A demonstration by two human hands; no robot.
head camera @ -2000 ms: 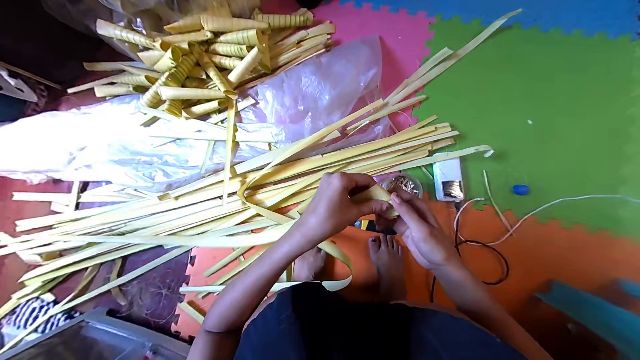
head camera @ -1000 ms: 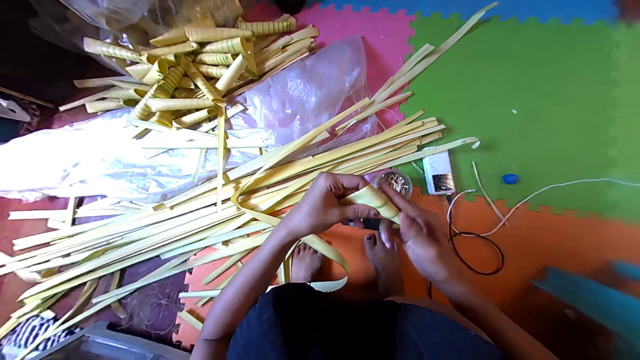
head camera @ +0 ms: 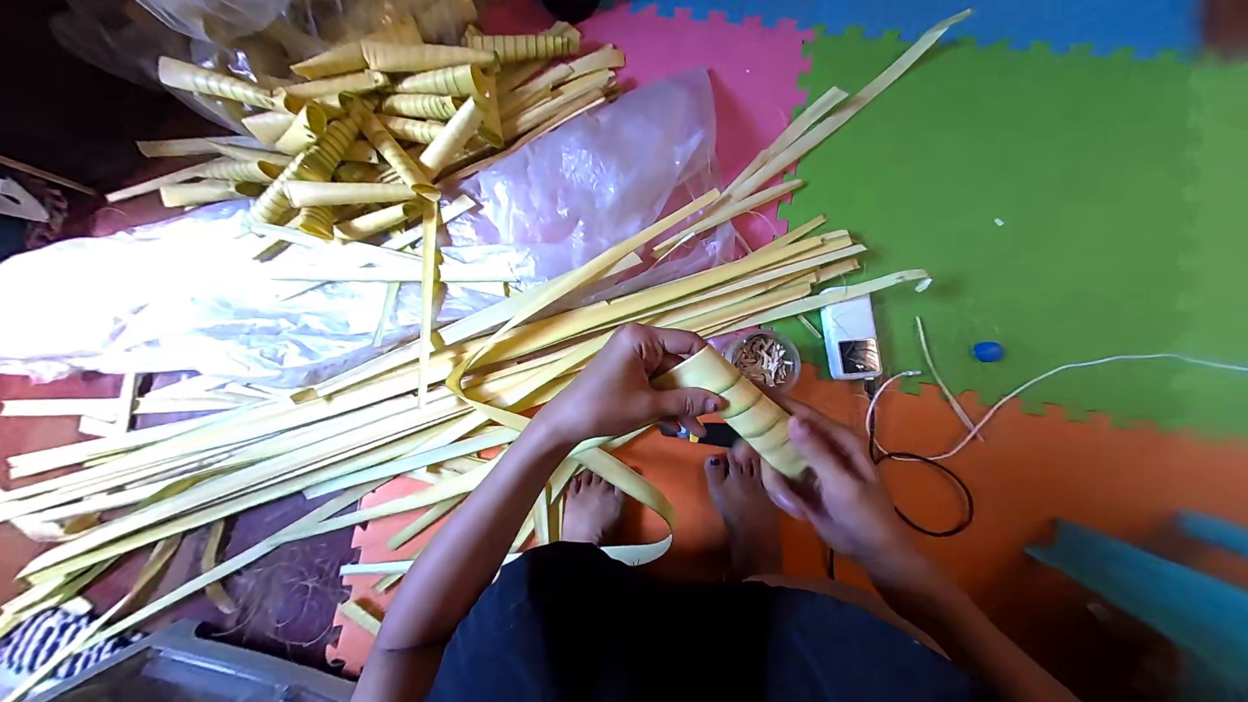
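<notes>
A spirally wound cone of pale yellow palm leaf strip [head camera: 746, 405] lies slantwise between my hands. At its wide upper end, my left hand [head camera: 634, 385] grips the rim with thumb and fingers. My right hand [head camera: 829, 473] wraps around its lower part, hiding the tip. A loose strip [head camera: 634, 483] curls below my left wrist over the feet. Long cut leaf strips [head camera: 292, 439] lie in a wide bundle left of and behind my hands. Finished-looking wound leaf cones [head camera: 331, 175] are heaped at the upper left.
Past my hands stand a round container of small slivers [head camera: 765, 359] and a white device [head camera: 850, 336] with a cable. A blue cap [head camera: 988, 351] lies on the green foam mat [head camera: 1024, 195]. Clear plastic sheeting [head camera: 585, 185] spreads under the strips. A grey bin [head camera: 195, 663] is at lower left.
The cone between my hands shows longer, with several windings visible. My right hand has moved down along it, away from my left hand.
</notes>
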